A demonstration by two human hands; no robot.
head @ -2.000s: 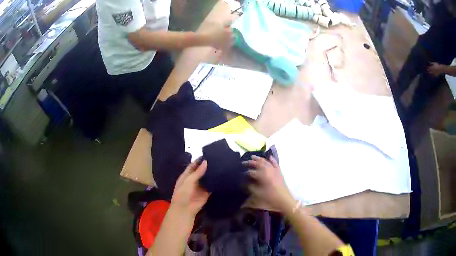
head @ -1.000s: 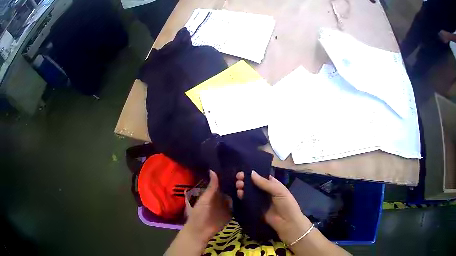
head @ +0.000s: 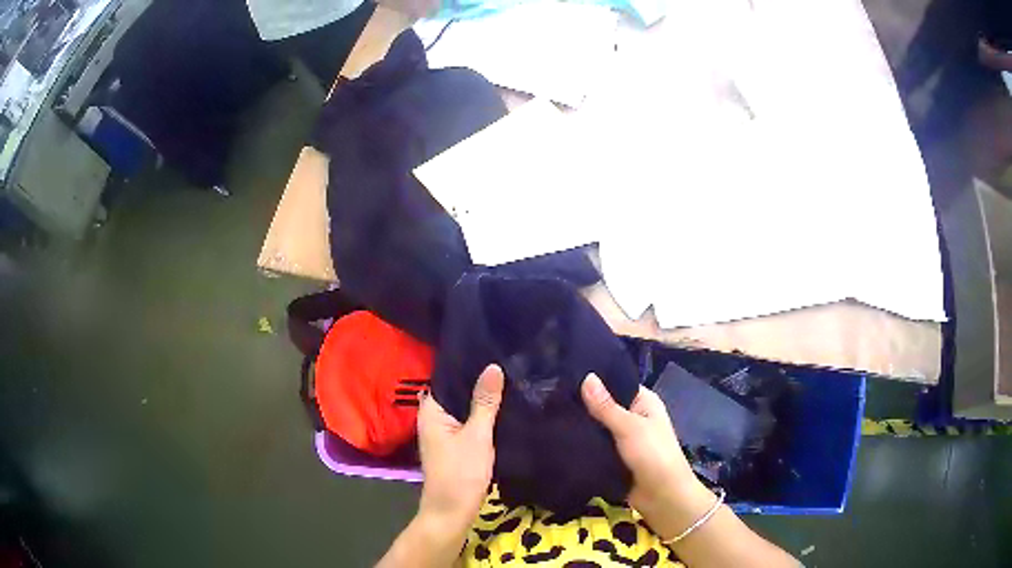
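Note:
A dark garment (head: pixel 394 211) lies along the left side of the table, and its near end hangs over the front edge. My left hand (head: pixel 461 442) grips the left side of this hanging part, thumb on top. My right hand (head: pixel 644 435) grips its right side, thumb on top. The cloth is spread between my hands, with a fold or opening facing up. My fingers under the cloth are hidden. A white sheet (head: pixel 516 194) lies partly on the dark garment. I cannot tell whether the held part is joined to the rest.
Large white paper sheets (head: pixel 777 211) cover much of the wood-edged table (head: pixel 821 346). Below the edge are an orange-red bag (head: pixel 372 383) in a purple bin (head: pixel 366 460) and a blue bin (head: pixel 827 455). A carton (head: pixel 995 288) stands at right. A person's dark legs (head: pixel 194 83) show at upper left.
My hands have moved apart and the dark cloth between them is opened out wider. The yellow sheet now looks washed out to white. Pale green cloth has come into view at the top.

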